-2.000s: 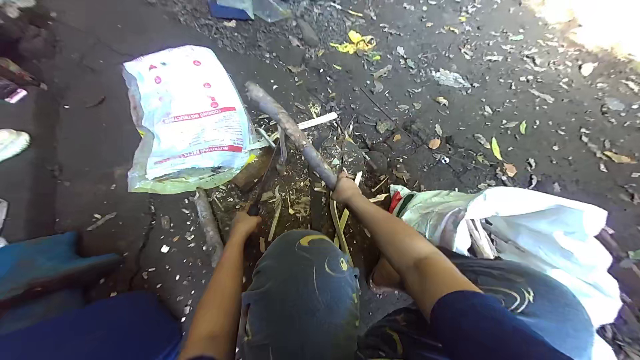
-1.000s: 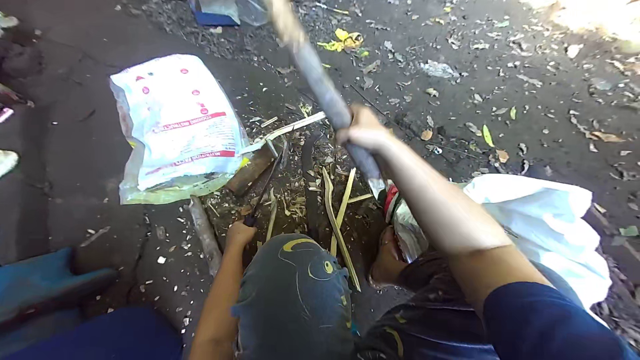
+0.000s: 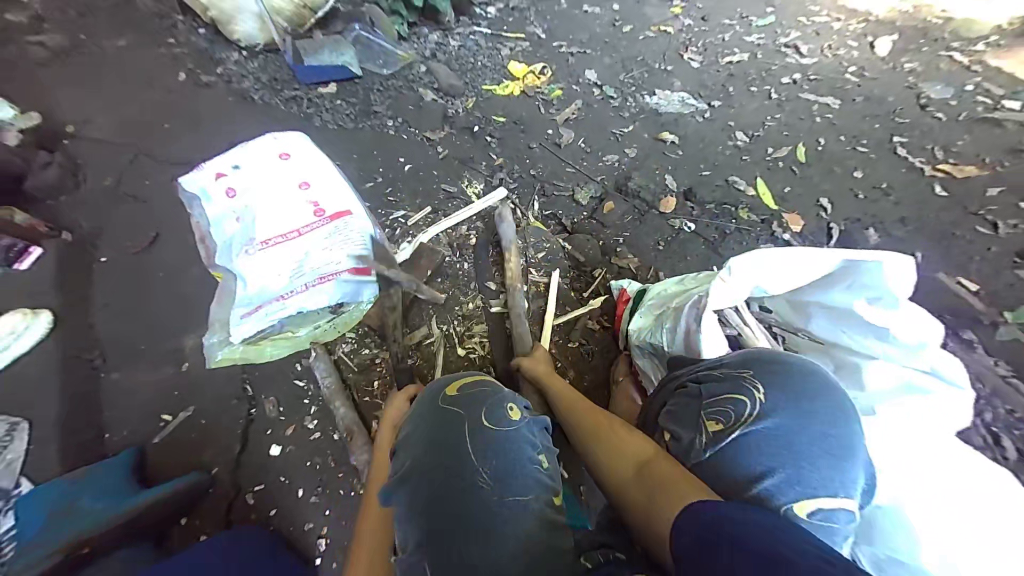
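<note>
My right hand (image 3: 534,366) is closed round a wooden stick (image 3: 513,280), which points away from me over the wood chips. Beside my knee, my left hand (image 3: 402,398) grips the handle of a long-bladed knife (image 3: 394,324), partly hidden; its blade lies near a short piece of wood. A pale split stick (image 3: 452,220) lies beyond the blade. Thin split strips (image 3: 550,308) rest right of the held stick. A thicker barked stick (image 3: 340,404) lies on the ground to the left of the knife. The lower end of the held stick is hidden by my knee.
A white printed plastic bag (image 3: 284,240) lies at the left. On the right, a white sack (image 3: 824,296) holds split sticks. A blue plastic object (image 3: 88,504) is at the lower left. Yellow scrap (image 3: 522,78) and dry leaves lie farther off on the dirt.
My right hand has brought the stick down from its raised position one second ago, back toward my left knee. The left hand still holds the knife.
</note>
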